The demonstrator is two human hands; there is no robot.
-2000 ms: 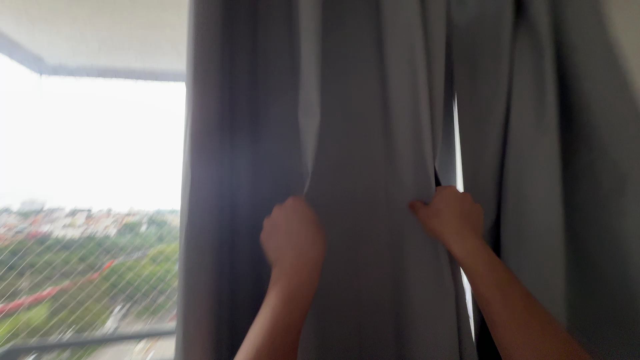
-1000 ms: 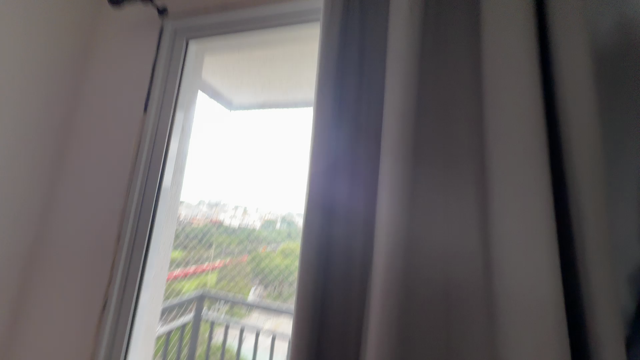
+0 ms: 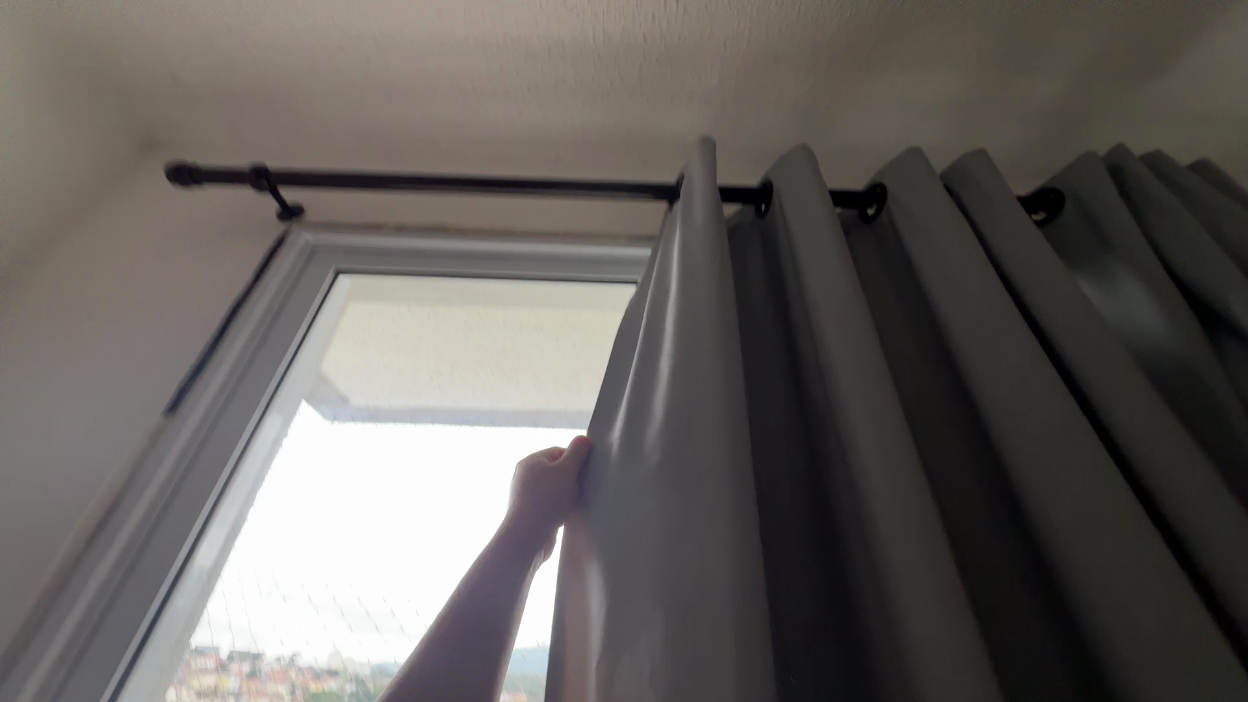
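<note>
My left hand [image 3: 548, 487] is raised at the left edge of a grey eyelet curtain [image 3: 673, 468], its thumb on the front of the cloth and its fingers hidden behind the edge. The curtain hangs in deep folds from a black metal curtain rod [image 3: 468, 183], which passes through dark eyelets [image 3: 874, 201]. Cloth covers the right part of the window, while the rod's left stretch carries no cloth. My right hand is out of view.
A white window frame [image 3: 317, 255] stands behind the curtain, with glass, netting and distant buildings [image 3: 253, 678] beyond. A wall bracket [image 3: 276, 195] holds the rod near its left end. The textured ceiling [image 3: 585, 78] runs close above.
The view has tilted up to the rod. Both hands gripped curtain folds two seconds ago; neither showed one second ago, and now only my left hand is seen, at the curtain's left edge.
</note>
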